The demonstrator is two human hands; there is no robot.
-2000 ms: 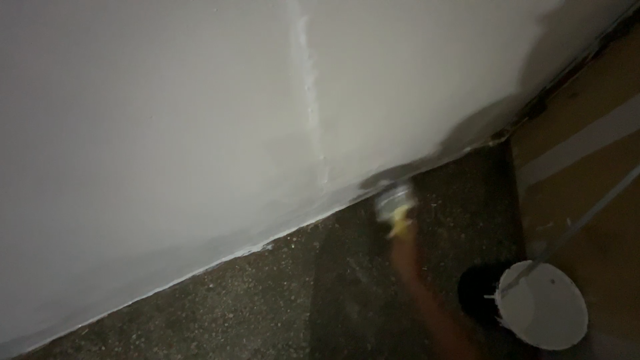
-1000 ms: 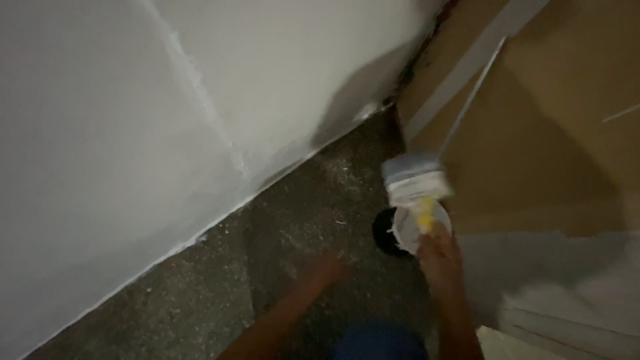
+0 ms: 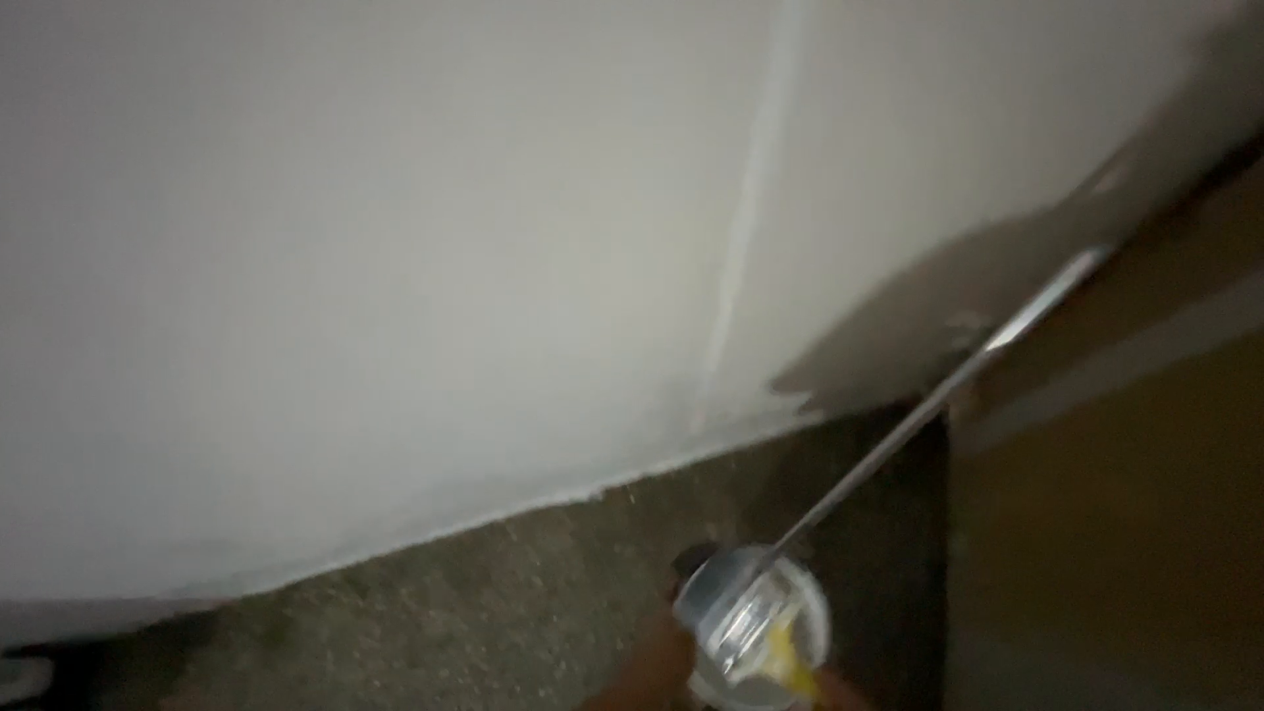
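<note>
At the bottom of the view is a round tub (image 3: 820,617) with whitish contents. A wide flat brush (image 3: 741,622) with a metal ferrule and a yellow handle lies across its opening. My right hand (image 3: 839,691), mostly cut off by the lower edge, grips the yellow handle. My left hand (image 3: 652,662) is blurred at the tub's left side; whether its fingers hold the tub cannot be made out. A long thin rod (image 3: 889,444) slants from the tub up to the right. Above is a pale wall (image 3: 444,296) with a lighter vertical streak.
The rough dark floor (image 3: 444,622) meets the wall along a slanting whitish edge. A brown panel (image 3: 1116,513) with a grey stripe stands at the right. Shadow covers the wall near that corner. A small pale object (image 3: 25,676) shows at the lower left.
The brush was at the foot of the wall two seconds ago, then moved to the tub. My left hand, lower left of the tub one second ago, is now beside it. The view has shifted.
</note>
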